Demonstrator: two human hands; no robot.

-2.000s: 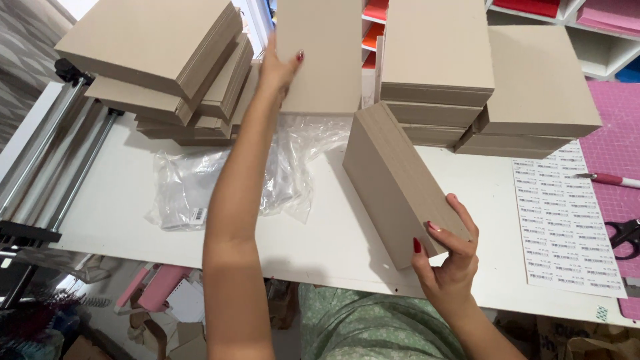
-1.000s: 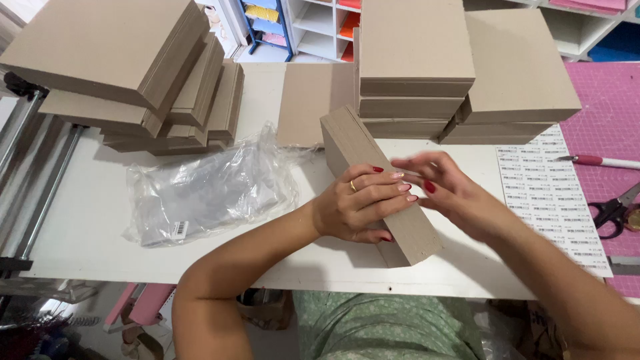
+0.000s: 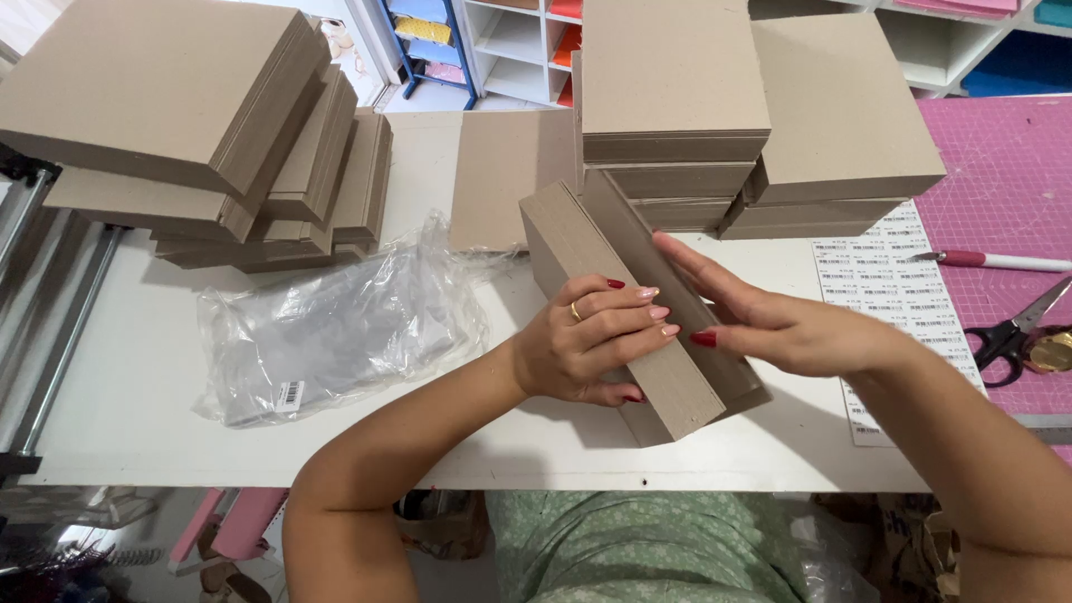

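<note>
A thick stack of grey-brown cardboard sheets point(image 3: 624, 310) stands on edge, slanted, on the white table. My left hand point(image 3: 599, 339) grips it across its upper edge, fingers over the top. On its right side, one or more sheets point(image 3: 712, 335) lean apart from the stack, with a gap between. My right hand point(image 3: 754, 322) touches these with fingertips and thumb spread along their edge. Behind, a flat cardboard sheet point(image 3: 507, 180) lies on the table.
Tall cardboard piles stand at left point(image 3: 159, 84), centre right point(image 3: 674, 67) and right point(image 3: 846, 109). A clear plastic package point(image 3: 343, 327) lies left of my hands. At right are a label sheet point(image 3: 900, 310), a craft knife point(image 3: 997, 260), scissors point(image 3: 1005, 339) and a pink cutting mat point(image 3: 997, 167).
Since a second ago, sheets have come apart from the stack's right side, and my right hand now touches them. Two seconds ago my left hand was on the flat sheet at the back; now it grips the stack.
</note>
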